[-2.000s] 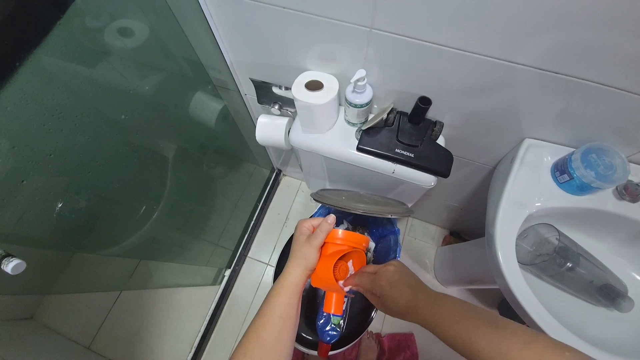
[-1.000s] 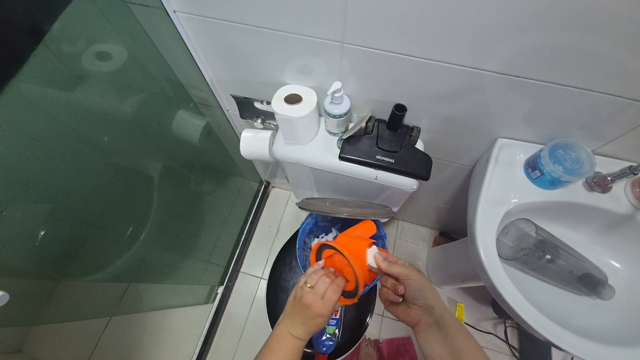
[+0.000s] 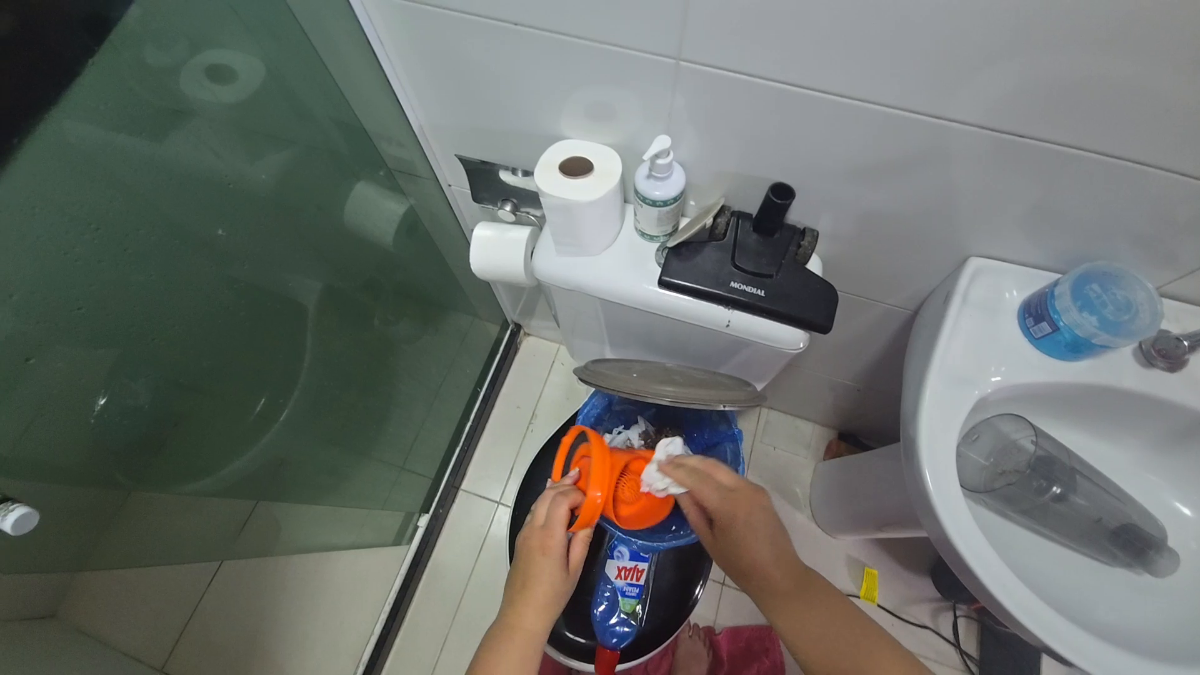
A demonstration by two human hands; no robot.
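Observation:
My left hand (image 3: 551, 539) grips the ring-shaped rim of an orange plastic vacuum cleaner part (image 3: 630, 497), with its round perforated inside facing up. In my right hand (image 3: 727, 502) is a crumpled white tissue (image 3: 666, 467), pinched at the right edge of the orange part. Both hands are above a bin lined with a blue plastic bag (image 3: 717, 422), which has waste in it; its metal lid (image 3: 667, 382) stands raised. An Ajax bottle (image 3: 621, 591) with a red cap lies on the black surface just below.
On the toilet tank (image 3: 647, 319) are a toilet paper roll (image 3: 581, 202), a pump bottle (image 3: 658, 197) and a black vacuum floor head (image 3: 750, 267). A clear plastic canister (image 3: 1059, 492) lies in the sink at right; a blue tub (image 3: 1087, 314) sits on its rim. A glass shower panel (image 3: 234, 281) borders the left.
The orange part has been turned in my hands, and its ring now faces left. My right hand has brought the tissue over the part's perforated inside.

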